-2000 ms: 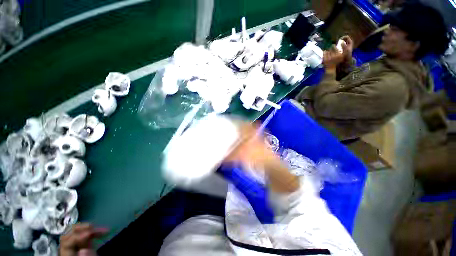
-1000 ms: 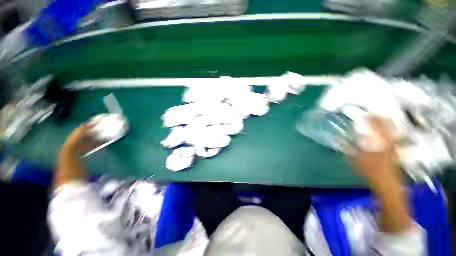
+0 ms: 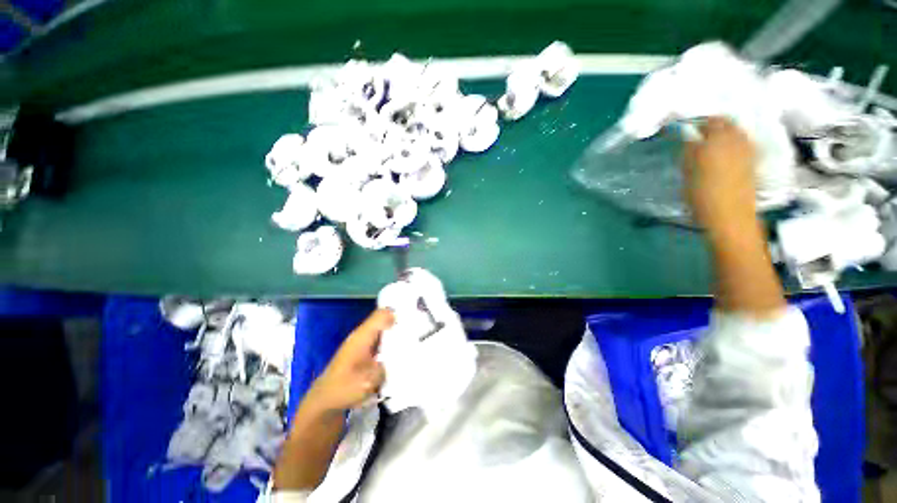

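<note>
My left hand (image 3: 352, 365) holds a white plastic housing (image 3: 425, 344) above my lap, just below the bench edge. A dark opening or mark shows on its upper face, and a dark wire or part sticks up from its top. My right hand (image 3: 723, 167) reaches over the bench at the right, at the pile of white covers (image 3: 710, 83) by a clear plastic bag (image 3: 629, 177). Its fingertips are blurred against the white pile, and I cannot tell if it grips a cover.
Round white shells (image 3: 379, 147) lie heaped mid-bench. Boxier white housings (image 3: 826, 241) with sticks lie at the far right. A black box (image 3: 39, 152) is at the left. A left blue bin (image 3: 143, 393) with white parts and a right blue bin (image 3: 836, 393) stand below the bench.
The view has shifted. My left hand has come from the far left of the bench to my lap, with the white housing in it. My right hand remains at the covers.
</note>
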